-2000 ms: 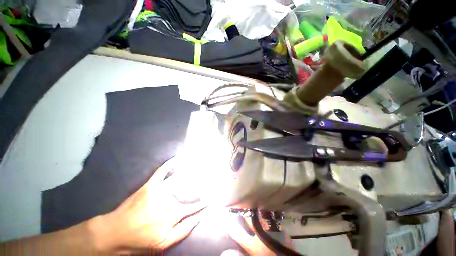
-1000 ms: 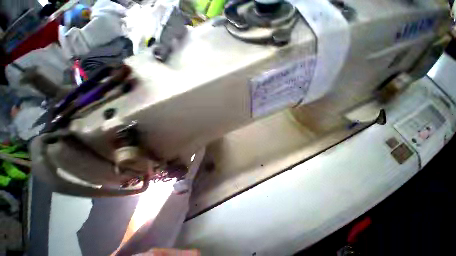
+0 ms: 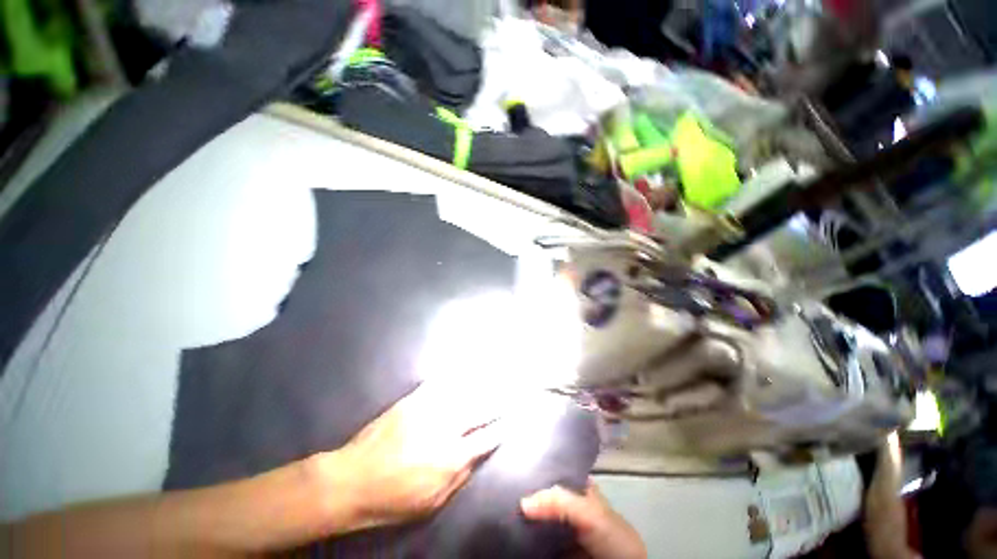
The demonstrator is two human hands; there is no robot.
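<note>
A dark grey garment panel (image 3: 295,360) with curved edges lies on the white table, and its right part reaches under the machine head. My left hand (image 3: 410,459) lies flat on the panel beside the lamp glare, fingers pointing right. My right hand (image 3: 585,522) is at the bottom, with thumb and fingertips on the panel's near right edge. The cream sewing machine (image 3: 667,349) stands at the right, blurred. The needle and presser foot are hidden in the glare.
A long dark grey strip (image 3: 120,164) lies along the left table edge. Bundled dark pieces (image 3: 503,158) with a neon yellow tie and a neon yellow-green heap (image 3: 700,158) lie behind the table. A control panel (image 3: 798,502) is at the right front. Another person's arm (image 3: 886,497) shows at far right.
The view has swung from the machine's arm back to the left side of the table. My left hand and more of the dark panel are in view again, and my right hand shows more fully.
</note>
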